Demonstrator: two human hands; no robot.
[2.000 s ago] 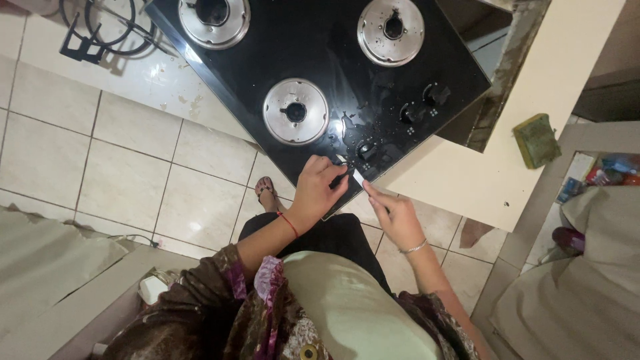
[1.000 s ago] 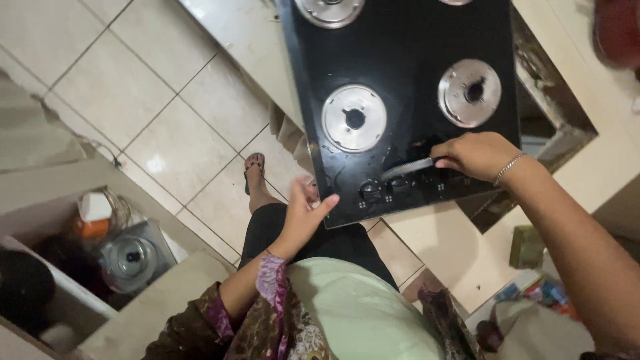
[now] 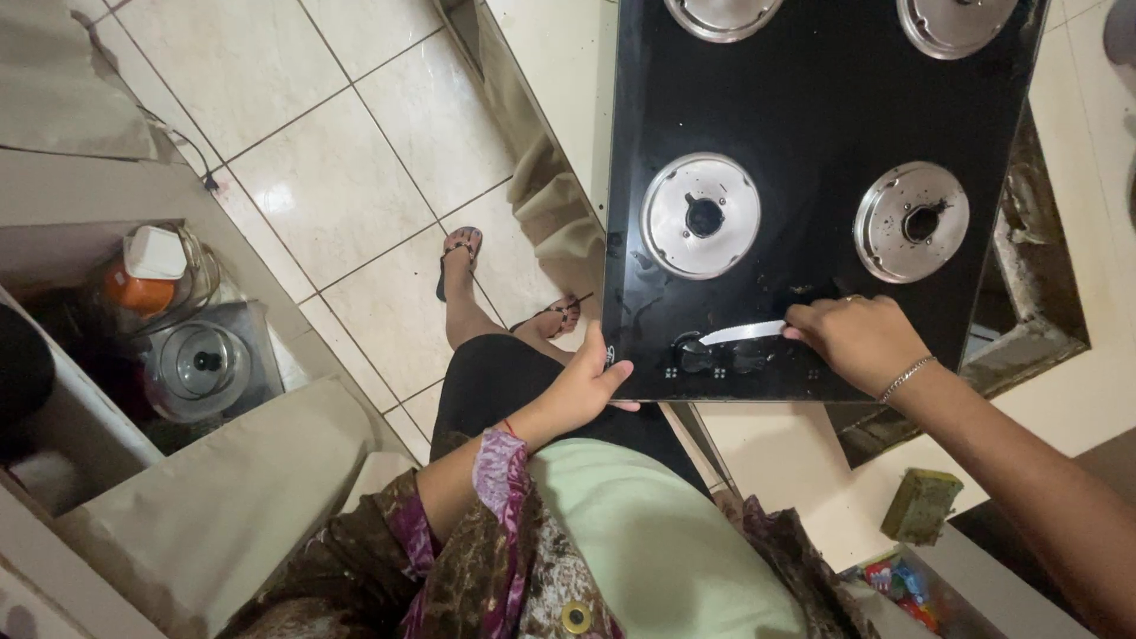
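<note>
A black glass gas cooktop (image 3: 799, 115) with round metal burner plates lies askew over a cutout. My left hand (image 3: 586, 382) grips its near left corner, thumb on top and fingers at the edge. In my right hand (image 3: 852, 342) is a knife with a serrated metal blade (image 3: 744, 332); its handle is hidden in my fist. The blade's tip points left, at a black control knob (image 3: 690, 351) near the front edge. Wet patches show on the glass about the knobs and beside the left burner plate (image 3: 700, 216).
Around the cooktop runs a pale countertop (image 3: 781, 444), with the rough-edged cutout (image 3: 1034, 293) at right. A worn sponge (image 3: 923, 506) sits on the counter's near edge. At left, an open cabinet holds a glass lid (image 3: 197, 359) and an orange container (image 3: 140, 291). My feet are on floor tiles.
Two seconds ago both hands were together at the cooktop's near corner. They have since parted, my left onto the corner, my right with the knife over the front controls. The view has turned.
</note>
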